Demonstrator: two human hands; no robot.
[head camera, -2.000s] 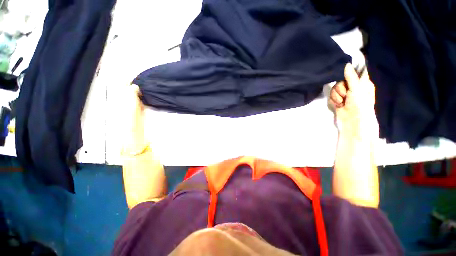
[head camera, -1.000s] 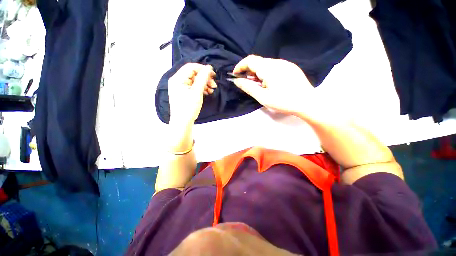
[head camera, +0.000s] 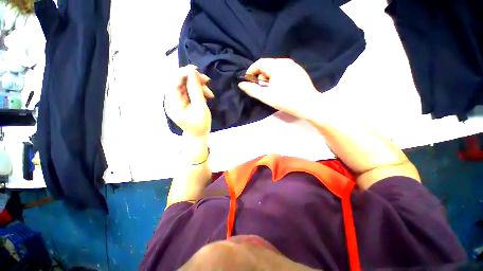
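Note:
A navy garment (head camera: 296, 39) lies bunched on the white table in front of me. My right hand (head camera: 283, 87) is over its lower middle, with a small dark pointed tool (head camera: 248, 78) pinched in the fingers, its tip towards the left. Most of the tool is hidden. My left hand (head camera: 191, 103) is over the garment's lower left part, fingers curled, a short gap from the tool. The glare hides whether it pinches cloth or thread.
A long navy garment (head camera: 74, 100) hangs over the table's front edge at left. Another navy garment (head camera: 445, 58) lies at right. A thin dark stick (head camera: 171, 50) lies beside the work. A black item (head camera: 17, 117) and supplies are at far left. The white table (head camera: 143, 132) shows between.
Since one second ago, my left hand has moved left, away from the tool, and the gap between the hands is wider. Before that, both hands held the garment stretched wide.

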